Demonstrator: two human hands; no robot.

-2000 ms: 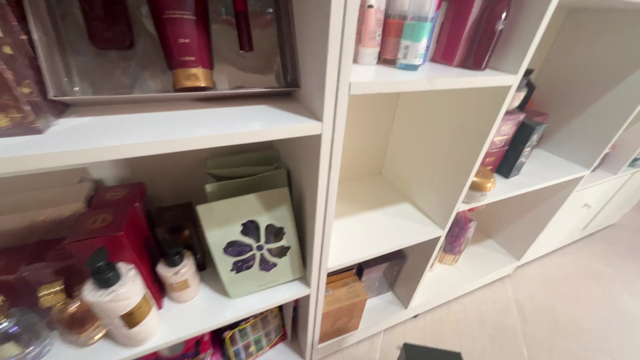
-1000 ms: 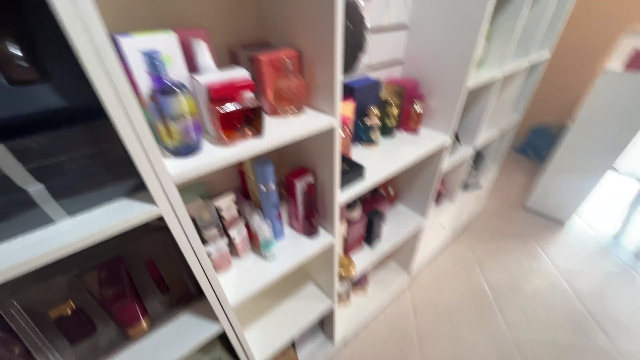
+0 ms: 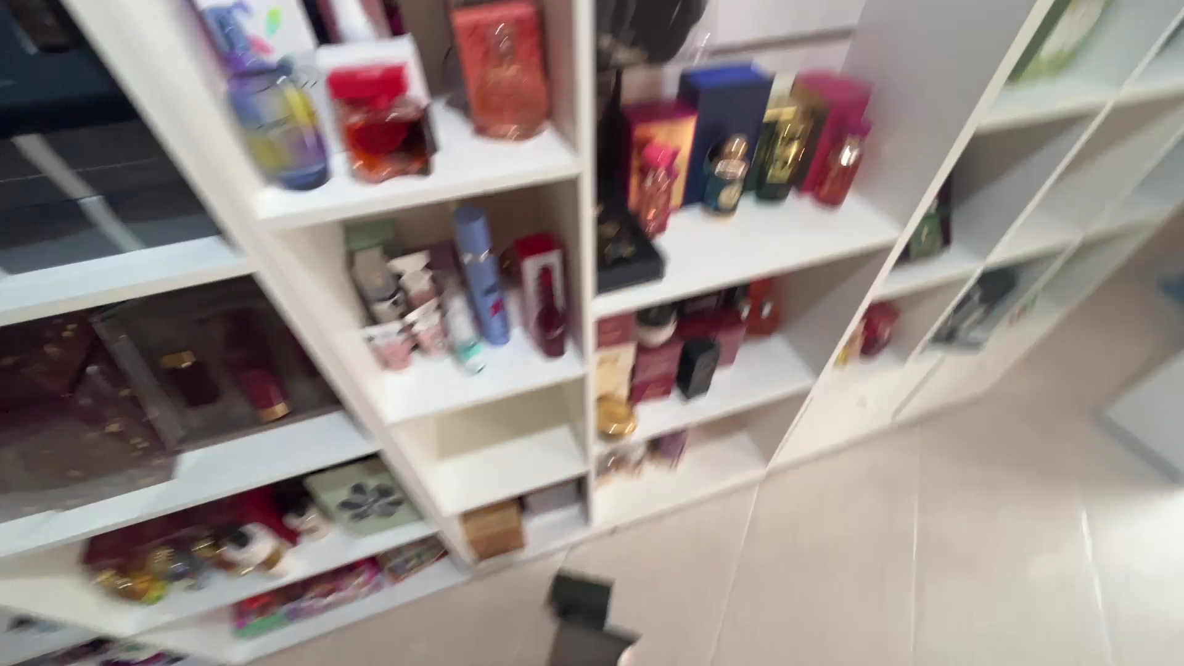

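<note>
Neither my left hand nor my right hand shows in the head view. White shelves hold perfume bottles and boxes. A red perfume bottle [image 3: 379,125] stands beside a blue and yellow bottle [image 3: 277,125] on an upper shelf. To their right is an orange box [image 3: 501,65] with a bottle before it. A tall blue tube [image 3: 483,276] and a dark red bottle [image 3: 548,310] stand one shelf lower. Further right, a dark blue box [image 3: 723,120] rises behind a small teal bottle [image 3: 727,176]. A dark object [image 3: 581,599] shows at the bottom edge; I cannot tell what it is.
Pale floor tiles [image 3: 832,555] run along the foot of the shelving. A wooden-looking box [image 3: 493,529] sits in a bottom compartment. A green box with a flower pattern [image 3: 368,498] leans on a lower left shelf. A white furniture corner [image 3: 1147,416] juts in at the right.
The view has swung from the lower left shelves toward the shelving further right and the floor. No hand appears in any frame.
</note>
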